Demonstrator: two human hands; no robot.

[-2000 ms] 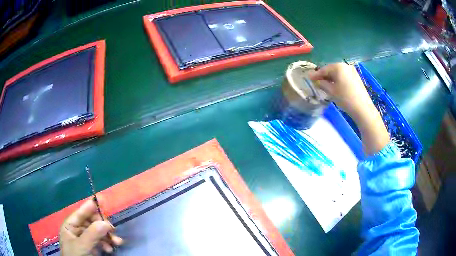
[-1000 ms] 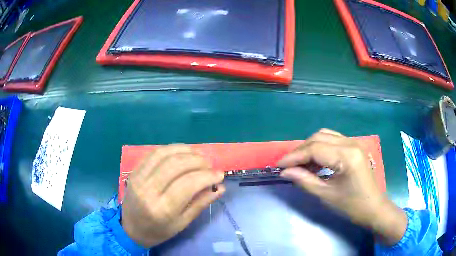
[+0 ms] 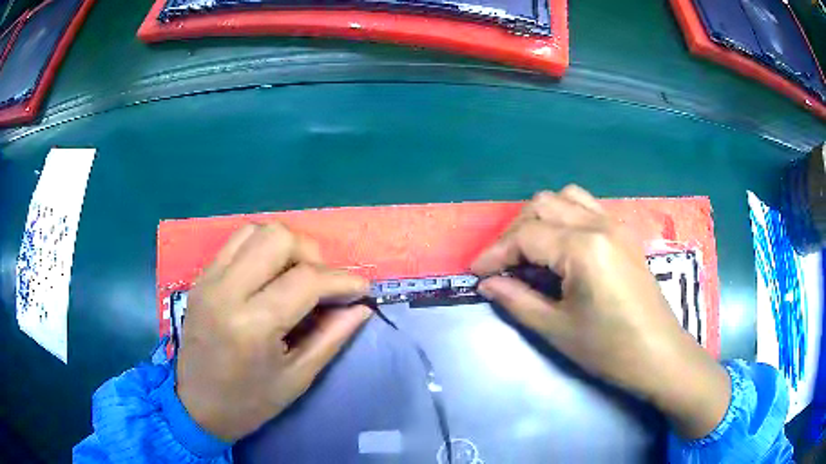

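A dark grey display back cover [image 3: 525, 390] lies in a red-orange foam cradle [image 3: 408, 237] in front of me. A narrow camera board [image 3: 426, 294] lies along the cover's top edge, between my fingertips. My left hand [image 3: 272, 331] pinches near the board's left end, where a thin black cable [image 3: 426, 362] starts and runs down the cover past the round logo mark. My right hand [image 3: 589, 299] pinches at the right part of the board. The fingers hide both ends of the board.
More covers in foam cradles [image 3: 362, 27] lie at the far side, beyond a seam in the green surface. A white sheet with dark specks [image 3: 54, 245] is at the left. A blue-streaked sheet [image 3: 783, 299] is at the right, beside a dark, cut-off round tub [image 3: 806, 199].
Both hands stay at the cover's top edge and pinch close to the board. The view has tipped down, so the near cradle looks larger and more cable and the logo show.
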